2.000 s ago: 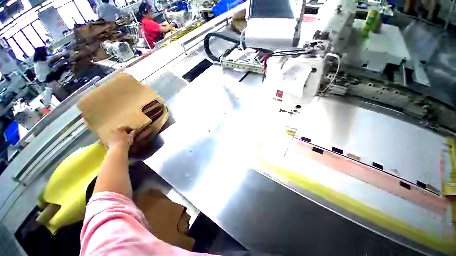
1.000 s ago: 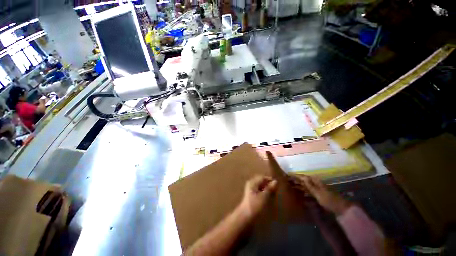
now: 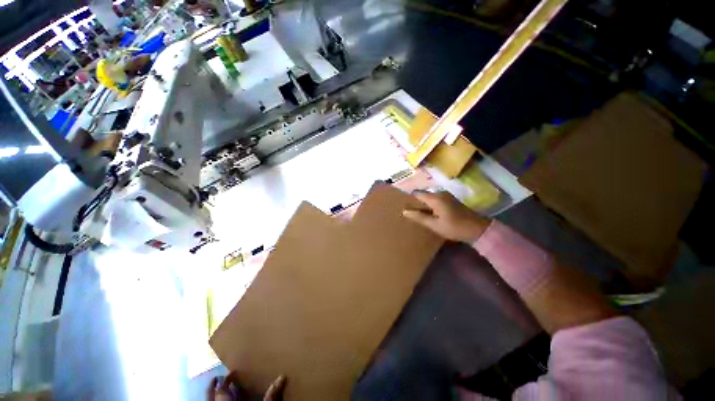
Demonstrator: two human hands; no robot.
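A brown cut panel (image 3: 337, 282) lies spread over the near part of the white sewing template (image 3: 313, 184), its stepped corner towards the machine. My right hand (image 3: 443, 215) grips the panel's right end, fingers on top. My left hand (image 3: 244, 389) is at the bottom edge of the picture, mostly cut off, with fingertips at the panel's near left edge; its grip is unclear. The yellow template strip (image 3: 494, 74) stands up at a slant from the template's right end, beside the small yellow pad (image 3: 455, 157).
The panel bundle (image 3: 619, 184) lies at the right, with a pale tie (image 3: 639, 296) below it. The white sewing head (image 3: 157, 207) stands left of the template, the grey carriage rail (image 3: 294, 133) behind it. The shiny metal table (image 3: 117, 313) is at left.
The panel has gone from bent between both hands to spread flat over the template. My right hand has moved to its far right end, my left hand to its near left edge. The view has turned right.
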